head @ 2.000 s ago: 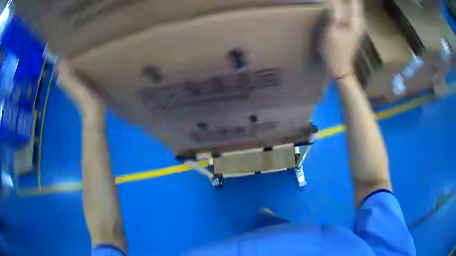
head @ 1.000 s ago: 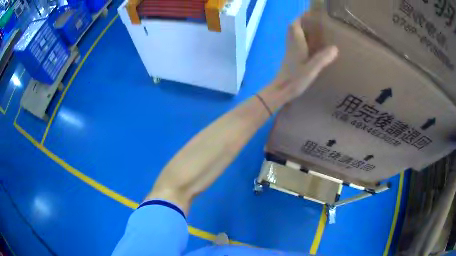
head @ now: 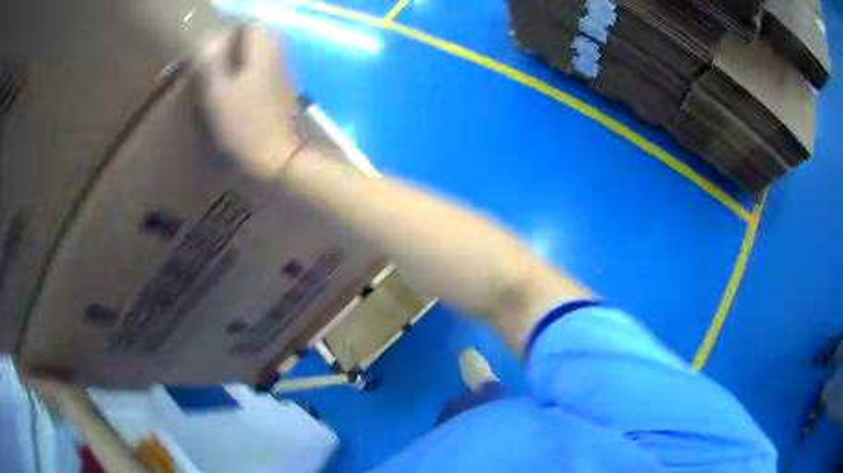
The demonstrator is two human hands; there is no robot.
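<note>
A big brown carton with blurred black printing fills the left of the view. It stands on a low trolley with pale tubes, black joints and a brown board deck. Another brown carton surface shows above it at the far left. My right hand is blurred and grips the carton's upper edge, with the forearm reaching across the view. My left hand is at the carton's lower left corner, blurred and mostly hidden; its forearm shows below.
A stack of flattened brown cardboard stands at the upper right, near yellow lane lines on the shiny blue floor. A white cabinet or cart is at the lower left. A dark object is cut off at the right edge.
The view has swung round. The carton and trolley have shifted from the right to the left of the picture, the white cart from the top to the lower left. My right hand has come into clear view.
</note>
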